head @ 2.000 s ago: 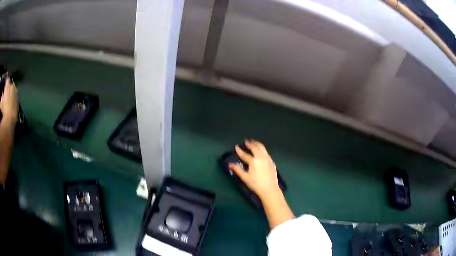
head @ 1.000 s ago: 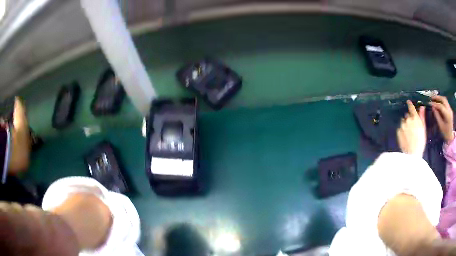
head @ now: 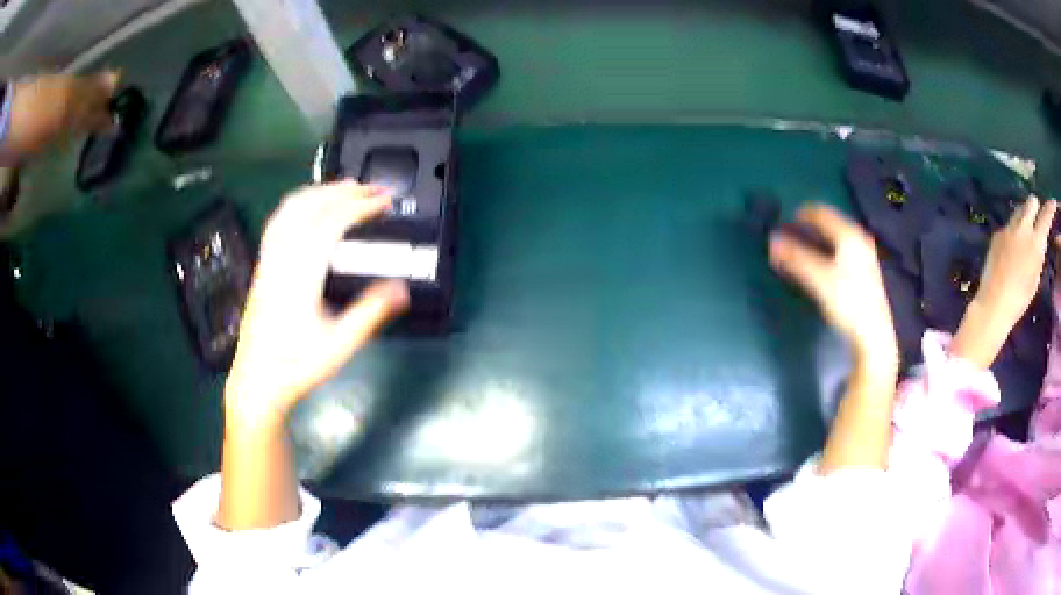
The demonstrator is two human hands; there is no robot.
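A stack of black trays (head: 448, 250), the top one showing a rounded dark pad and a white strip, stands left of centre on the green bench. My left hand (head: 305, 273) is over its left side, thumb and fingers apart around the white strip end, holding nothing that I can see. My right hand (head: 840, 270) is right of centre with bent fingers on a small black insert (head: 762, 214), which is blurred and partly hidden. A filled black tray (head: 213, 282) lies left of the stack.
Black trays (head: 204, 95) lie on the far green belt, one (head: 866, 49) at far right. A pale post (head: 297, 58) rises behind the stack. A pile of inserts (head: 896, 221) lies at right beside a pink-sleeved person's hand (head: 1015, 265). Another person's hand (head: 56, 116) is at far left.
The view has shifted downward. My left hand has come up to the tray stack. My right hand has come to the lone insert, which no longer lies flat by itself.
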